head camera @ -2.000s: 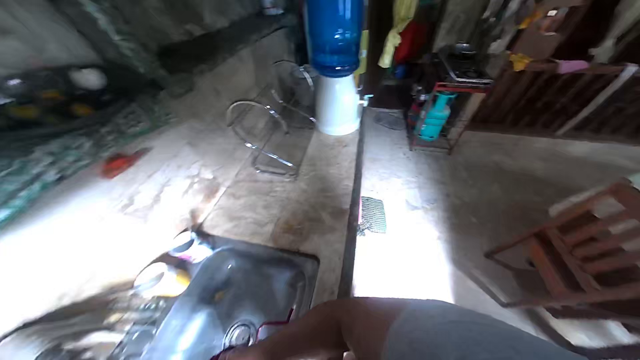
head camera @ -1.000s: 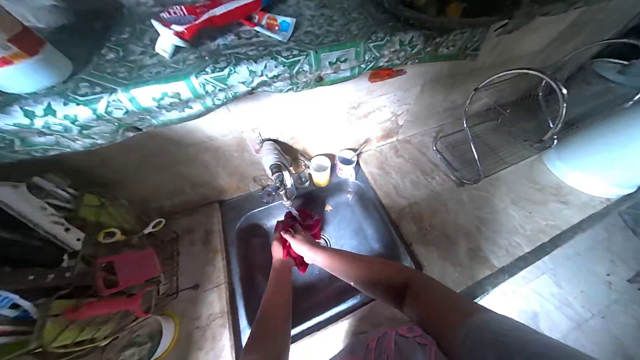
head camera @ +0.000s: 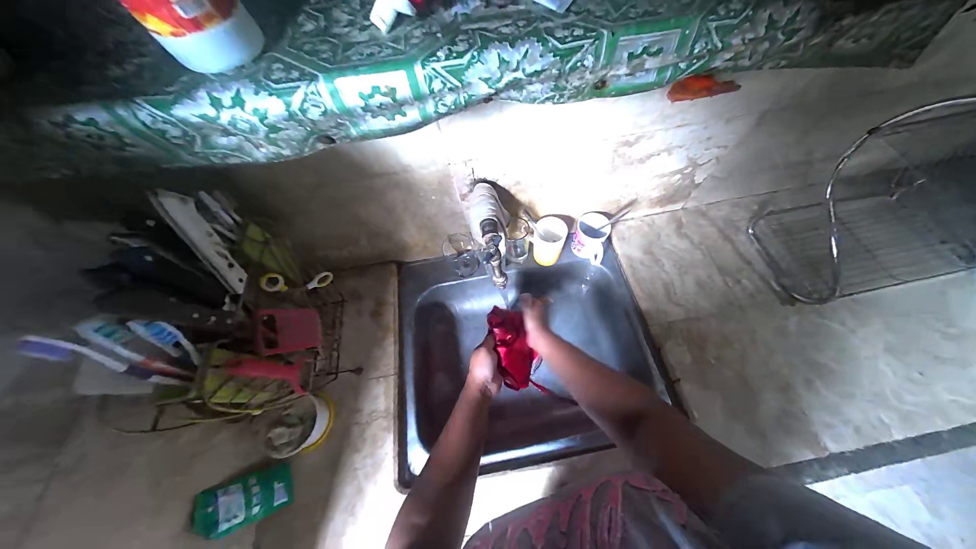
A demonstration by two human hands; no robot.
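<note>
Over the basin of a metal sink (head camera: 602, 366), a wet-looking red cloth (head camera: 512, 347) hangs between my hands, just below the faucet (head camera: 496, 263). My left hand (head camera: 486, 367) grips the cloth along its left side. At its upper right is my right hand (head camera: 535, 314), slightly blurred; whether its fingers are closed on the cloth is not clear. A thin red strand trails from the cloth under my right forearm. A little water seems to run from the spout onto the cloth.
Behind the basin stand a yellow-white cup (head camera: 549, 240), a mug (head camera: 591, 236) and clear glasses (head camera: 517, 242). Left is a wire basket (head camera: 328, 335) with knives, toothbrushes and scissors, near a green packet (head camera: 242, 499). A wire dish rack (head camera: 835, 229) is at right.
The view has swung from the room to the sink. Since one second ago, the red cloth has been spread longer between my hands, and my right hand has moved to its upper right.
</note>
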